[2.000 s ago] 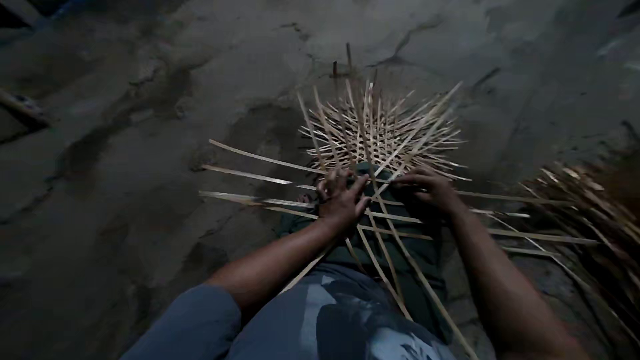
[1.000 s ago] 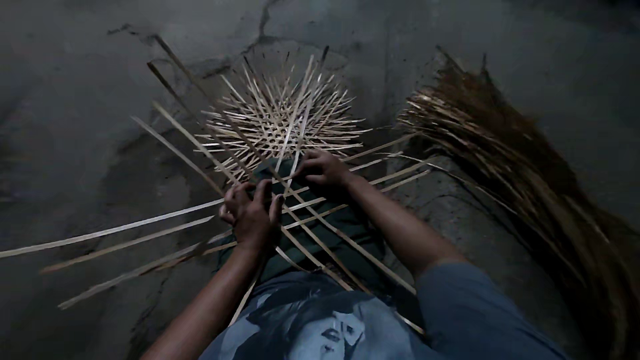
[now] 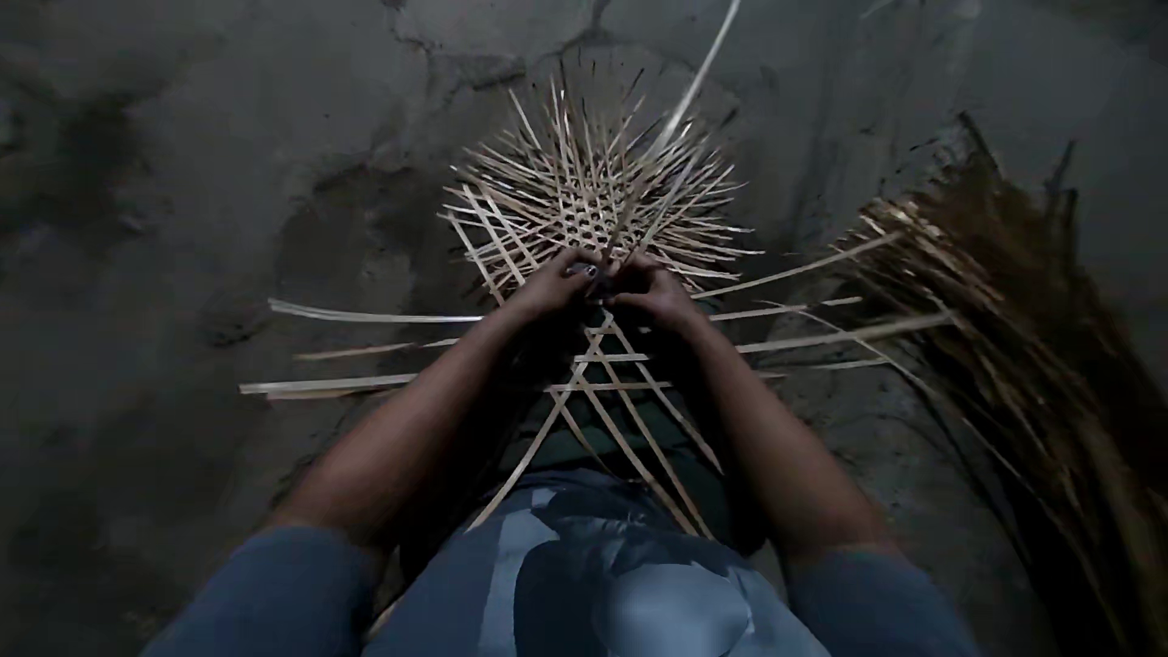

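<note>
On my lap lies an open weave of pale split strips, which look like bamboo, crossing in triangles and reaching out to both sides. My left hand and my right hand are close together at the weave's far end, fingers bent down onto the strips. Which strip each one pinches is hidden by the fingers. A long pale strip rises from near my right hand toward the top edge. Just beyond the hands is a round pile of woven hexagonal mesh with many loose ends sticking out.
A large bundle of long, thin brown and pale strips lies on the floor at the right, close to the weave's right ends. The grey concrete floor is cracked and has dark patches.
My hands have come closer together at the far end of the weave. A long strip now points up past the mesh pile. The view has shifted.
</note>
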